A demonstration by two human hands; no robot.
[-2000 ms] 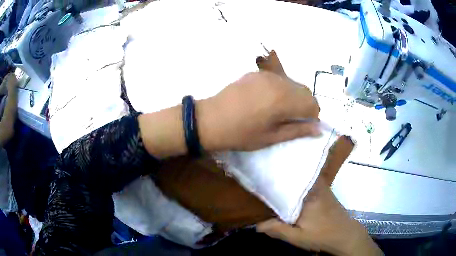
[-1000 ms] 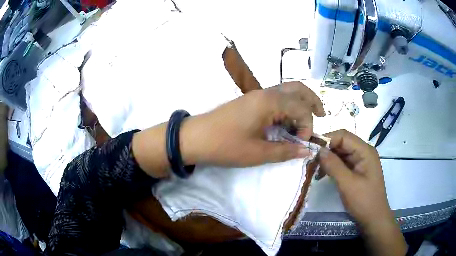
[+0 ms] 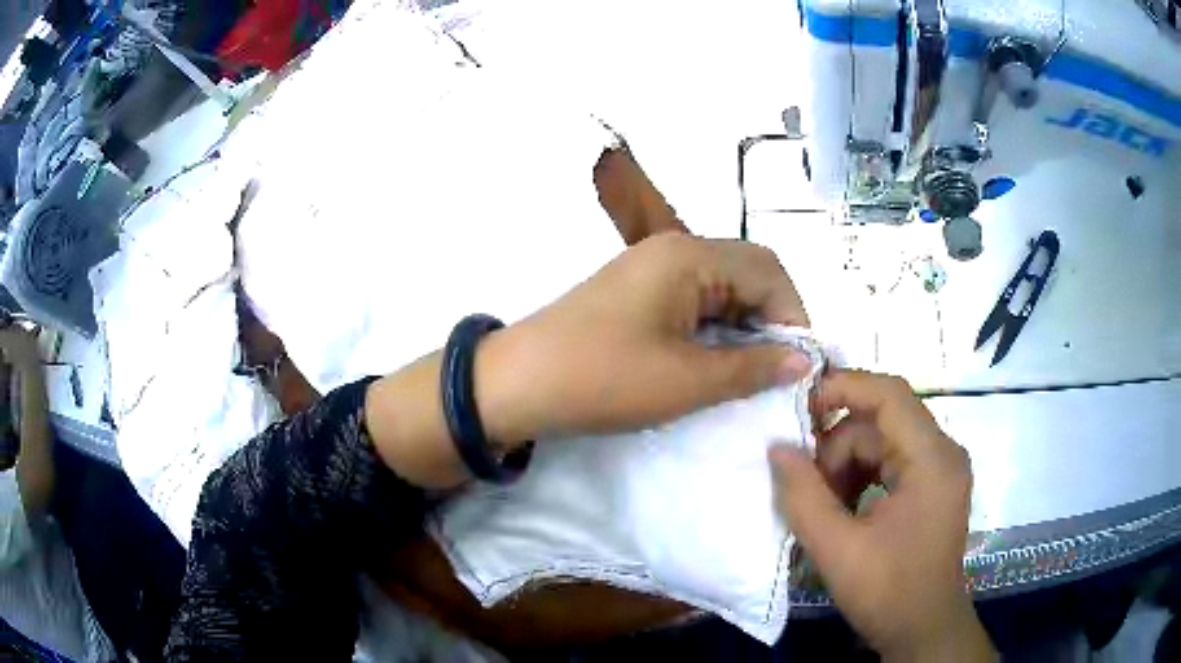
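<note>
A white-backed fabric panel [image 3: 648,505] with a stitched edge hangs from both hands at the table's front edge. My left hand [image 3: 648,343], with a black bracelet at the wrist, pinches its upper edge. My right hand [image 3: 881,486] holds the right edge just beside the left fingertips. Brown shell fabric [image 3: 551,611] shows beneath the panel, and a brown strip [image 3: 631,194] shows behind my left hand. The large white backing [image 3: 402,194] spreads over the table at the left. Fingers hide part of the held corner.
The white JACK sewing machine [image 3: 984,117] stands at the upper right. Black thread snips [image 3: 1018,297] lie on the table below it. A ruler strip [image 3: 1062,557] runs along the front edge. Another person's arm [image 3: 29,395] shows at the far left.
Over the two seconds, my right hand has moved up from the panel's lower corner to its right edge near my left fingers. The brown strip along that edge is now mostly out of sight.
</note>
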